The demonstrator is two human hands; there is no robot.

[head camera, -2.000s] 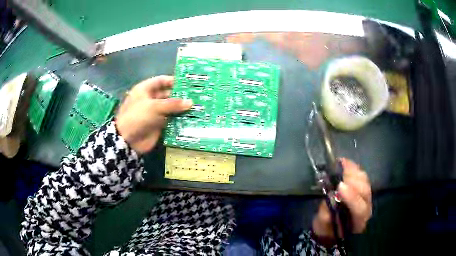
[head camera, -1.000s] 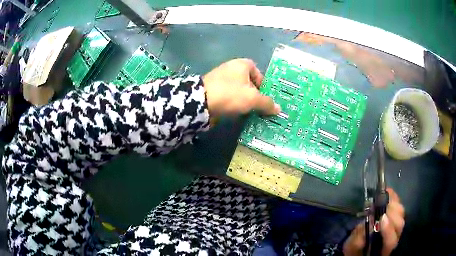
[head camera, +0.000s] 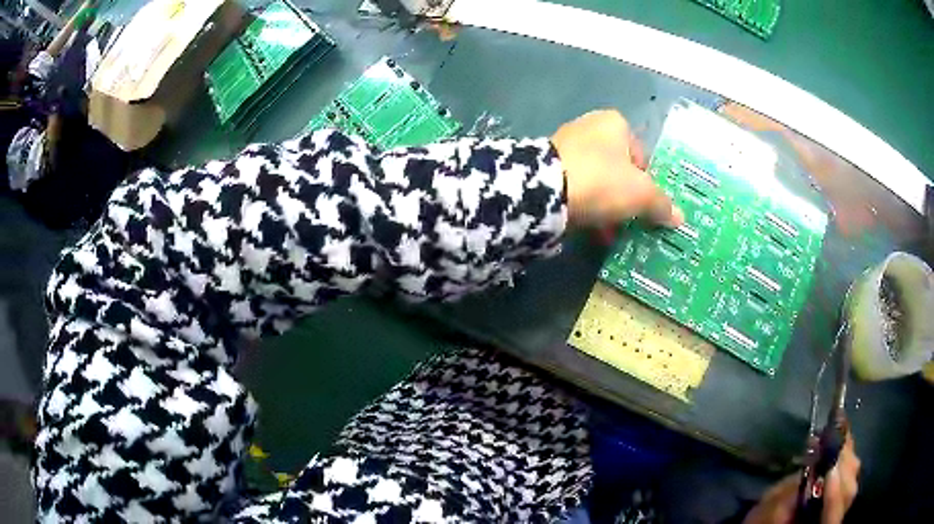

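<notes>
A green PCB panel (head camera: 722, 241) with white connector strips lies on a yellow-tan perforated backing board (head camera: 643, 343) on the dark bench mat. My left hand (head camera: 614, 174) grips the panel's left edge, with a finger on its face. My right hand (head camera: 819, 491), at the lower right, holds the black soldering iron (head camera: 828, 435), its tip end pointing up beside the waste cup, away from the panel. The thin solder feed tube runs beside the iron. The off-white waste cup (head camera: 871, 322) with silvery bits stands at the right.
Green PCB panels with dark round parts (head camera: 387, 107) lie at the upper left, beside a stack of green boards (head camera: 268, 63) and an open brown cardboard box (head camera: 154, 61). A pale rail (head camera: 655, 59) curves behind the mat. Another green board (head camera: 753, 12) lies on the conveyor belt beyond.
The view has swung left, so everything sits further right in the picture. A green board has come into view on the belt. My left hand stays on the panel and my right hand keeps the iron.
</notes>
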